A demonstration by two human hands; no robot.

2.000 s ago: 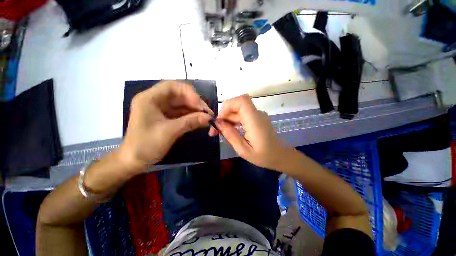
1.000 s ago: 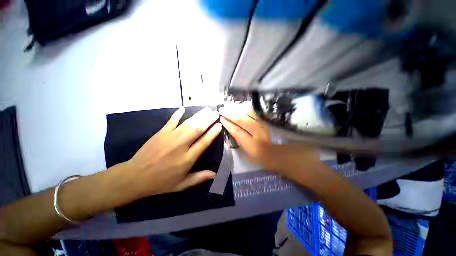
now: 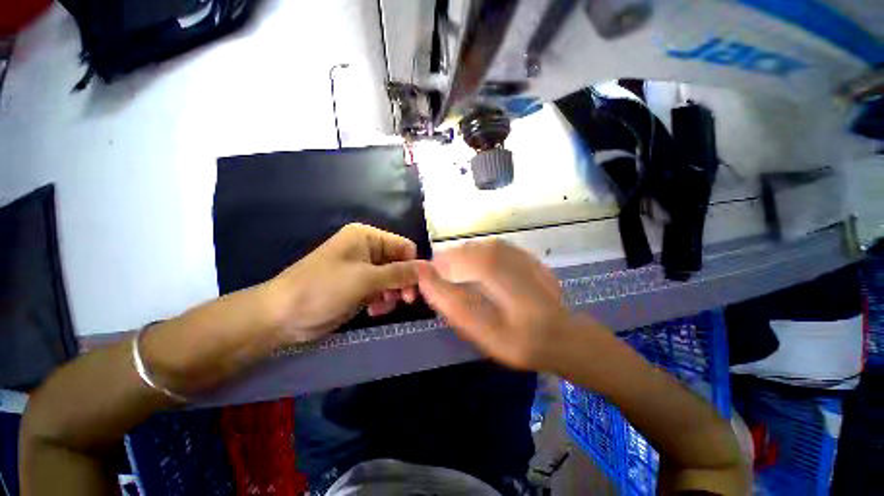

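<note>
A flat black panel (image 3: pixel 310 199) lies on the white machine bed, its upper right corner at the presser foot (image 3: pixel 419 128). My left hand (image 3: pixel 354 281) is over the panel's lower right part, its fingertips pinched together at the right edge. My right hand (image 3: pixel 494 295) is just beside it, fingertips meeting the left ones, slightly blurred. The fingers hide what they pinch, and the narrow strip cannot be made out there. A dark ribbed knob (image 3: pixel 492 167) stands right of the foot.
The white machine head (image 3: pixel 659 48) hangs above. Loose black strips (image 3: pixel 690 194) lie to the right. A black bundle (image 3: pixel 160 34) is upper left, dark panels (image 3: pixel 34 281) far left. The grey ruler edge (image 3: pixel 620 286) is in front; blue (image 3: pixel 693 363) and red (image 3: pixel 260 441) baskets are below.
My head view has pulled back from the machine. My left hand has gone from lying flat on the panel to pinching at its right edge. Both hands are lower on the panel, away from the foot.
</note>
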